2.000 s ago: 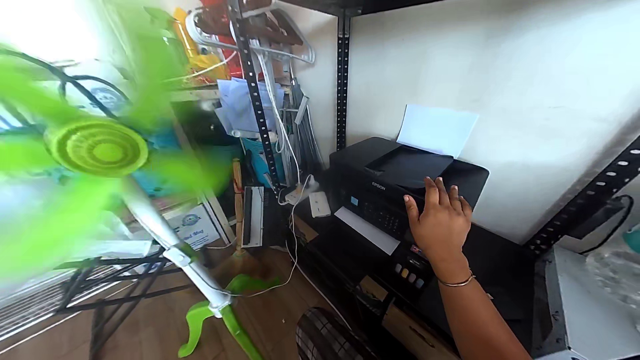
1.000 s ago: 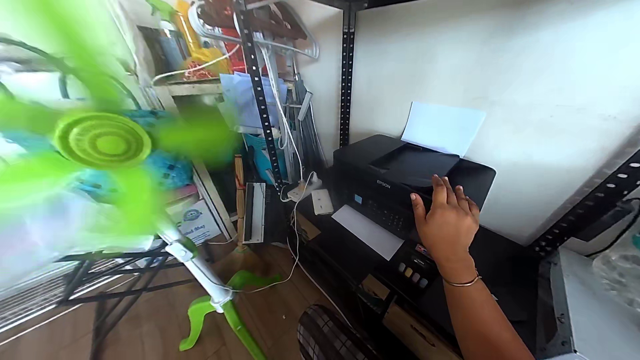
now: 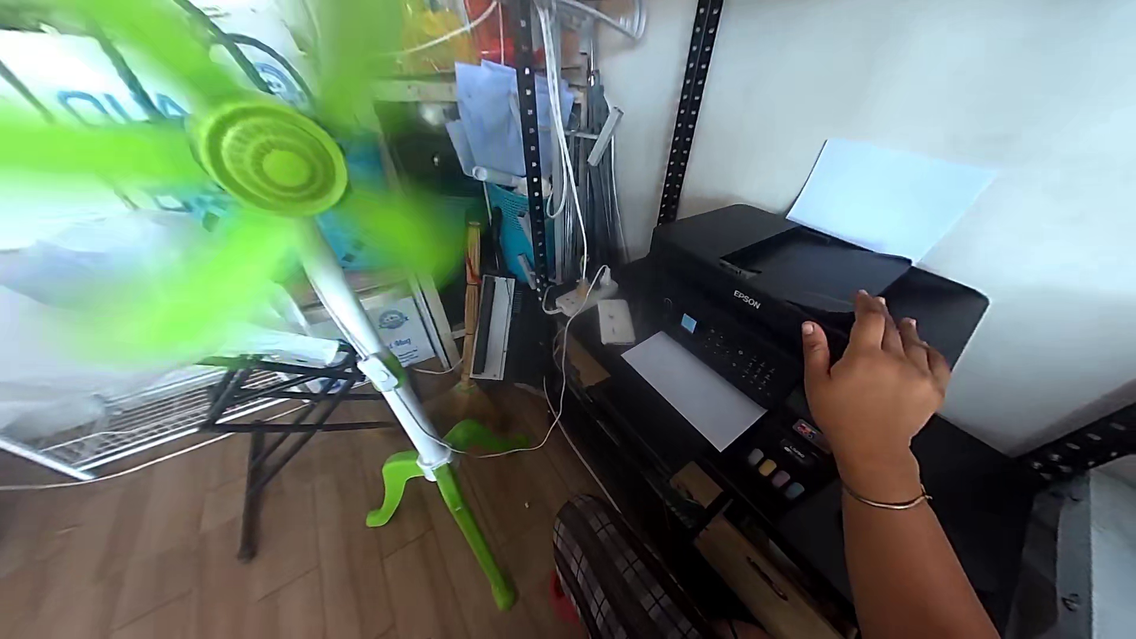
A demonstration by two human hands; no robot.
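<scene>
My right hand (image 3: pixel 874 382), with a thin bangle at the wrist, rests palm down with fingers apart on the top right part of a black Epson inkjet printer (image 3: pixel 710 232). It holds nothing. White paper (image 3: pixel 887 197) stands upright in the printer's rear feed, leaning toward the wall. Another white sheet (image 3: pixel 694 389) lies in the front output below the control panel with its small lit screen (image 3: pixel 689 323). Coloured ink tank windows (image 3: pixel 781 479) show at the printer's front right. My left hand is out of view.
A green and white stand fan (image 3: pixel 286 164) spins at the left, its green legs on the wood floor. A white power strip (image 3: pixel 581 300) with cables lies beside the printer. Black perforated shelf posts (image 3: pixel 688 115) rise behind. A broom (image 3: pixel 472 293) and a folding stand (image 3: pixel 253 435) stand further left.
</scene>
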